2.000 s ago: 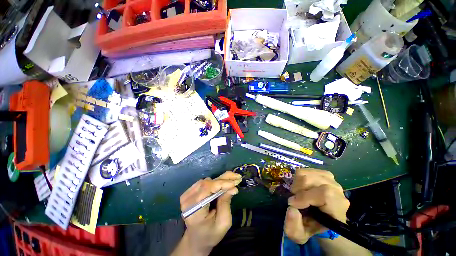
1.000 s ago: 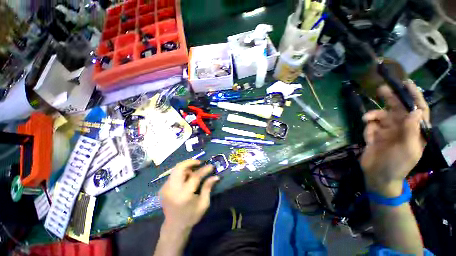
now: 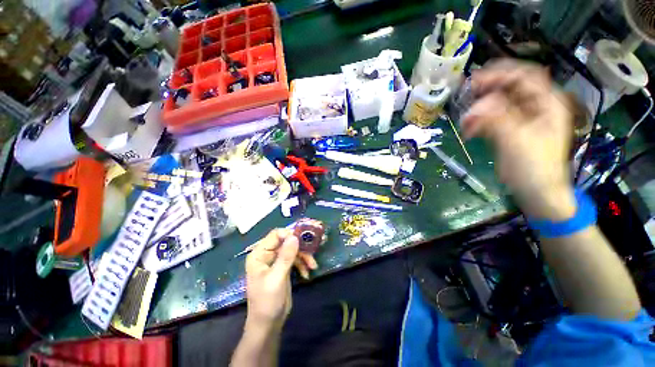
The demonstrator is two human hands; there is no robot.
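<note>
My left hand (image 3: 271,269) holds a small reddish-brown watch part (image 3: 309,235) with a dark round centre between thumb and fingers, above the near edge of the bench. My right hand (image 3: 518,118) is raised over the right side of the bench, blurred, with a blue band at the wrist. I see nothing held in it, but the blur hides how its fingers are set. A pile of small gold and silver parts (image 3: 355,226) lies on the green top to the right of my left hand.
Red-handled pliers (image 3: 304,172), pale sticks (image 3: 365,192), two dark watch cases (image 3: 407,188) and a syringe (image 3: 463,176) lie mid-bench. Behind stand a red compartment tray (image 3: 223,107), white boxes (image 3: 318,131) and a tool cup (image 3: 438,66). A white parts sheet (image 3: 123,259) lies left.
My right hand has left the work, and the black handle it held is no longer seen in it. My left hand now holds the part with its brown face showing; its tweezers are gone from the hand.
</note>
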